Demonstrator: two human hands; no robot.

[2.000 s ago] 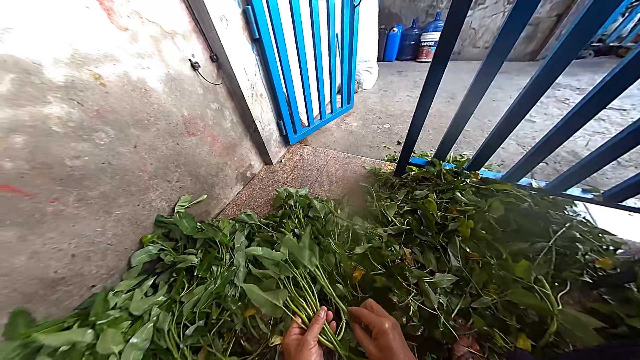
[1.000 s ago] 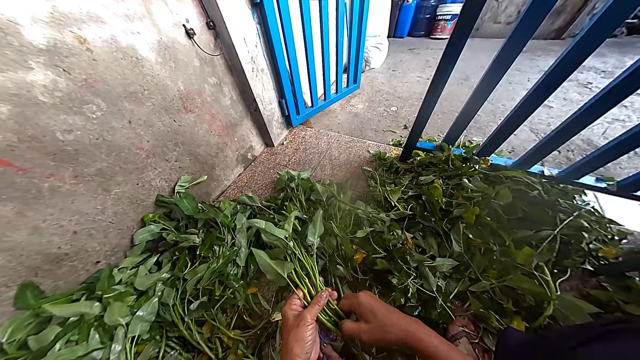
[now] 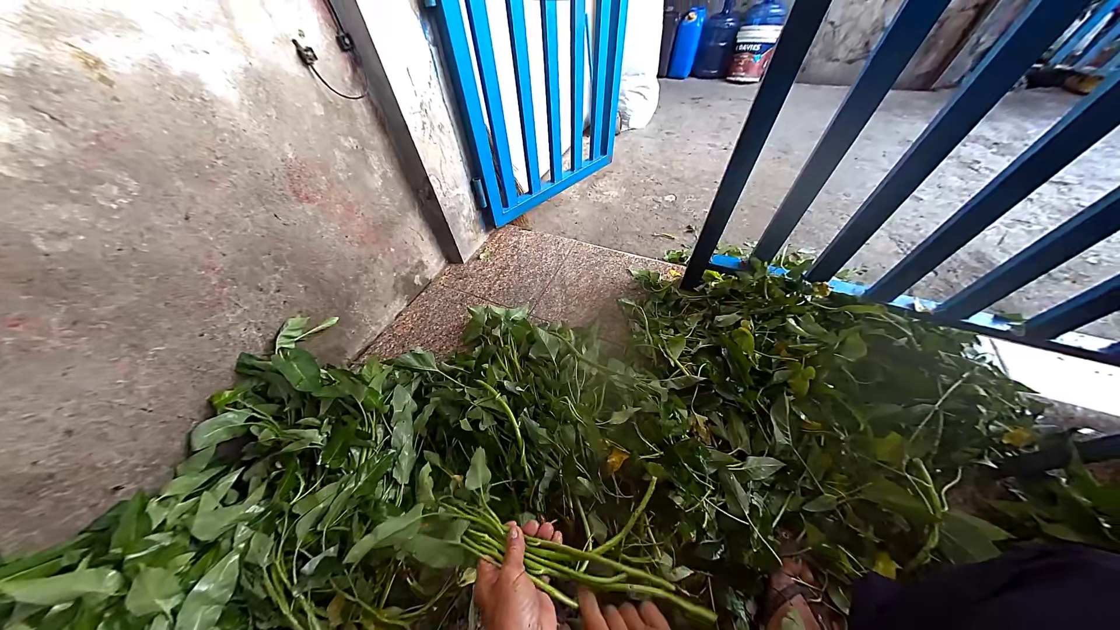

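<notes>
My left hand is closed around a bunch of leafy green stems at the bottom centre. The bunch lies on its side, its leaves to the left and its bare stem ends to the right. Just right of it, my right hand is under the stem ends at the lower edge, partly cut off; whether its fingers grip the stems cannot be told. Around and beyond both hands spreads a large heap of leafy greens, with a few yellowed leaves in it.
A concrete wall rises at left. A blue metal gate stands at the back, blue railing bars at right. Blue containers stand on the floor beyond. A foot and dark cloth are at lower right.
The bunch in my left hand has turned from upright to nearly flat, with its stem ends now pointing right. My right hand has moved lower in view.
</notes>
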